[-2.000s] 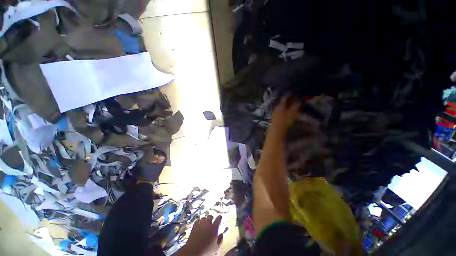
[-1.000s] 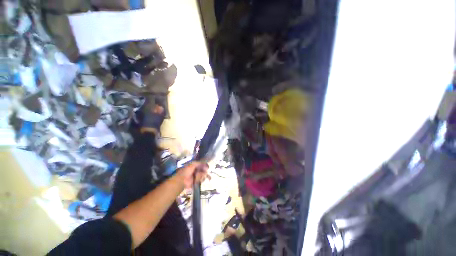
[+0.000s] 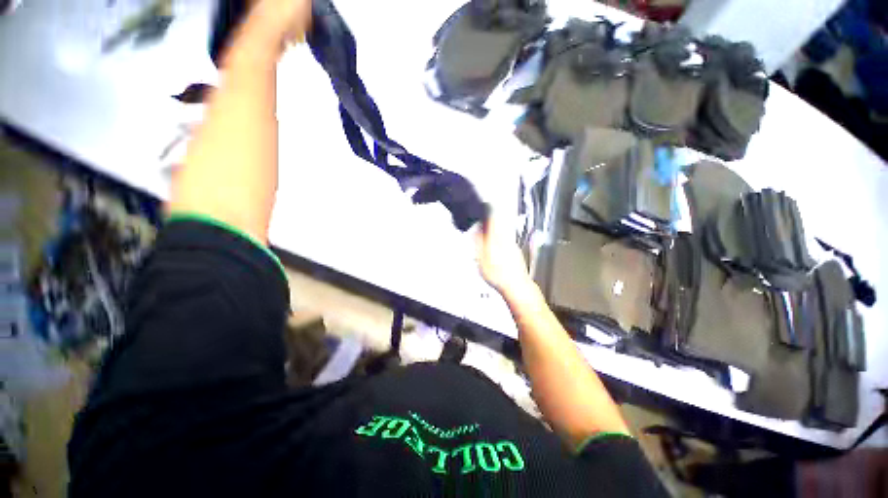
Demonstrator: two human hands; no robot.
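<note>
A loose length of dark fabric tie strips (image 3: 336, 53) stretches over the white cutting table (image 3: 389, 263). My left hand (image 3: 277, 21), blurred at the top edge, is at the strips' upper end and grips them. My right hand (image 3: 495, 255) holds the bunched lower end, just left of the fabric stacks. Its fingers are partly hidden by the strips. Grey-brown cut panels (image 3: 604, 277) lie in stacks on the table, with small cut parts (image 3: 774, 229) on top of some.
Tied panel bundles (image 3: 667, 92) stand in a row behind the stacks. A small dark scrap (image 3: 195, 93) lies on the table beside my left forearm. Fabric scraps (image 3: 88, 263) cover the floor at the left. The table's near edge runs diagonally in front of my body.
The view has turned from the scrap-strewn floor to the table with panels. My left hand, earlier holding a dark strip low, is now raised over the table. My right hand is back in view, gripping the strips.
</note>
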